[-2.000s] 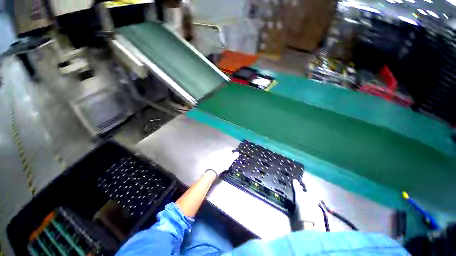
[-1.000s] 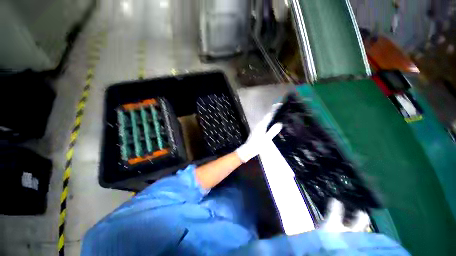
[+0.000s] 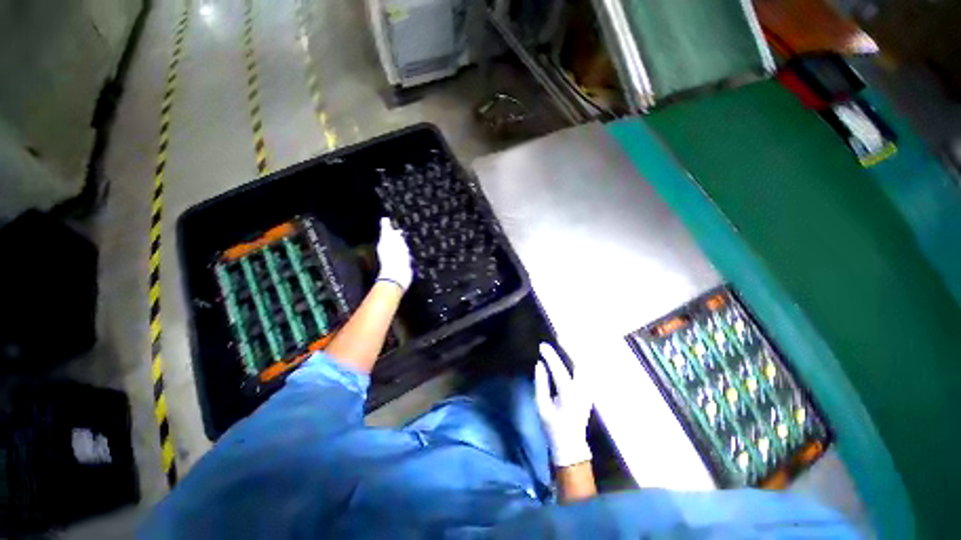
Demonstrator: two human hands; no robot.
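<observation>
A soldering carrier [image 3: 727,385] with orange ends and rows of small circuit boards lies on the metal plate at the right. A black studded cover [image 3: 443,237] lies in the right half of the black tote [image 3: 364,151]. My left hand [image 3: 393,256], in a white glove, is inside the tote at this cover's left edge; its fingertips point away from me and its grip is unclear. My right hand [image 3: 564,406], white-gloved and empty, is over the near edge of the metal plate, fingers slightly apart, left of the carrier.
Another carrier [image 3: 279,301] with orange ends and green strips stands in the tote's left half. The metal plate [image 3: 590,232] borders the green conveyor belt [image 3: 780,232]. A red and black device [image 3: 827,79] is at the upper right. Black containers [image 3: 47,295] stand at the far left.
The black studded cover that both hands held over the plate has left it, uncovering the carrier with boards. My left hand has moved left into the tote; my right hand has let go and moved left.
</observation>
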